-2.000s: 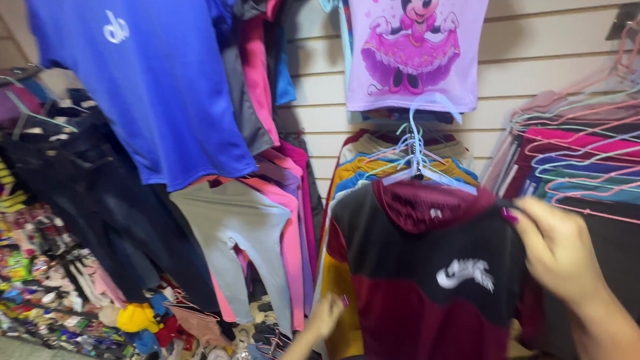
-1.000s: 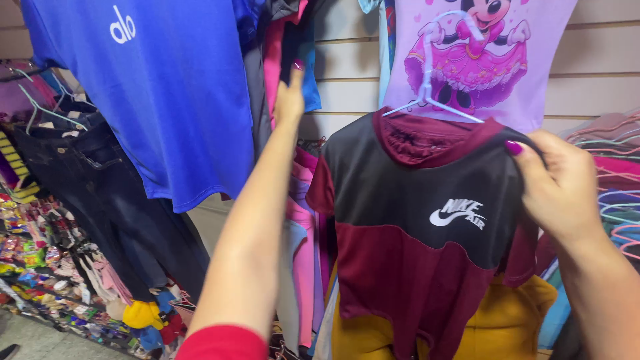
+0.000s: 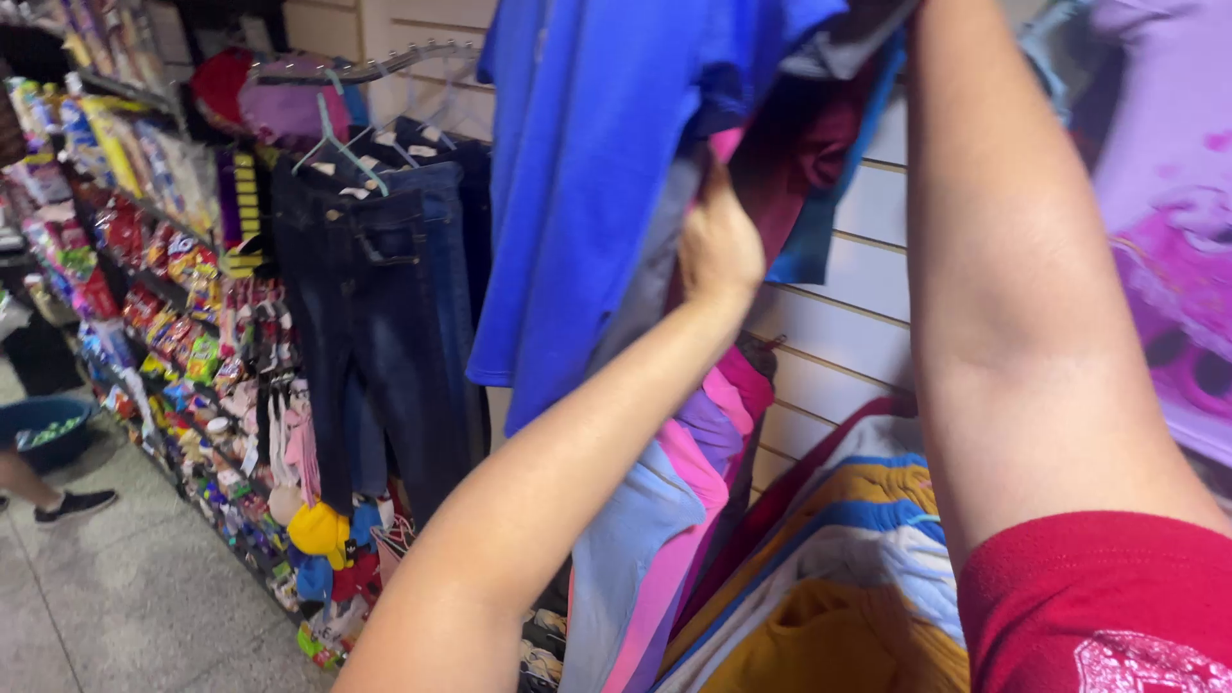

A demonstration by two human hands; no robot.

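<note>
My left hand (image 3: 720, 241) reaches up among the hanging shirts, its fingers partly hidden between a grey garment (image 3: 654, 260) and a maroon one (image 3: 804, 154); whether it grips cloth cannot be told. A blue T-shirt (image 3: 597, 173) hangs just left of it. My right arm stretches up past the top edge, and its hand is out of view. Behind the blue shirt, a teal garment (image 3: 818, 231) hangs against the slatted wall. At the right hangs a lilac shirt with a pink print (image 3: 1169, 192).
Dark blue jeans (image 3: 375, 279) hang from a metal rail (image 3: 385, 65) at the left. Below my hands hang pink leggings (image 3: 664, 568) and mustard trousers (image 3: 828, 635). Shelves of packaged goods (image 3: 183, 318) line the aisle, where a person's foot in a dark shoe (image 3: 77, 505) shows.
The view has swung left. My right hand, earlier at the shoulder of the maroon and black shirt, has gone up out of view. My left hand is now among the shirts behind the blue one.
</note>
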